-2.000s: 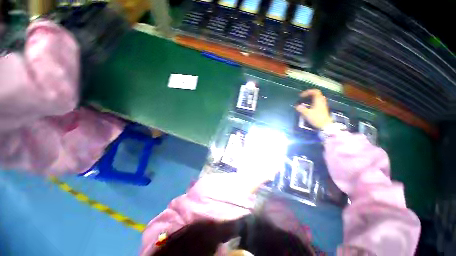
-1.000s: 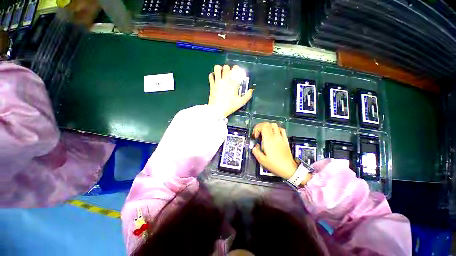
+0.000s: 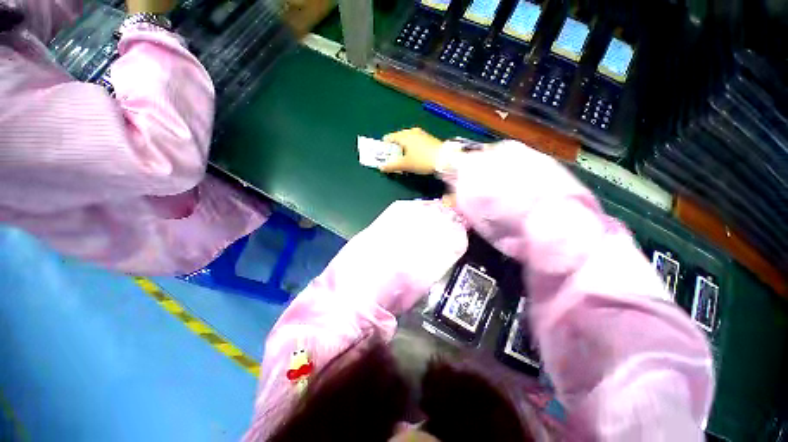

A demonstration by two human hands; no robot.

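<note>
My right hand (image 3: pixel 416 151) reaches across to the left over the green mat. Its fingers are closed on the right end of a loose white battery (image 3: pixel 376 153). My left hand is almost wholly hidden behind my right sleeve; only a sliver of skin (image 3: pixel 448 200) shows at its cuff, so its grip cannot be seen. Below and right of my hands lies the clear blister tray (image 3: pixel 724 269), partly covered by my sleeves. Phones with labelled batteries in their backs sit in it, one near the front (image 3: pixel 469 299) and one at the far right (image 3: pixel 705 303).
Open phones with lit displays (image 3: pixel 570 39) stand in a tray behind the orange-brown ledge (image 3: pixel 536 129). A blue pen (image 3: pixel 458 117) lies along the ledge. Stacked trays (image 3: pixel 734 147) rise at the right. A neighbouring worker's pink sleeve (image 3: pixel 164 104) and a blue stool (image 3: pixel 259 259) are at left.
My right hand has moved from the tray's front row to the loose battery at left and taken hold of it. My left hand has gone behind my right sleeve. The view has turned.
</note>
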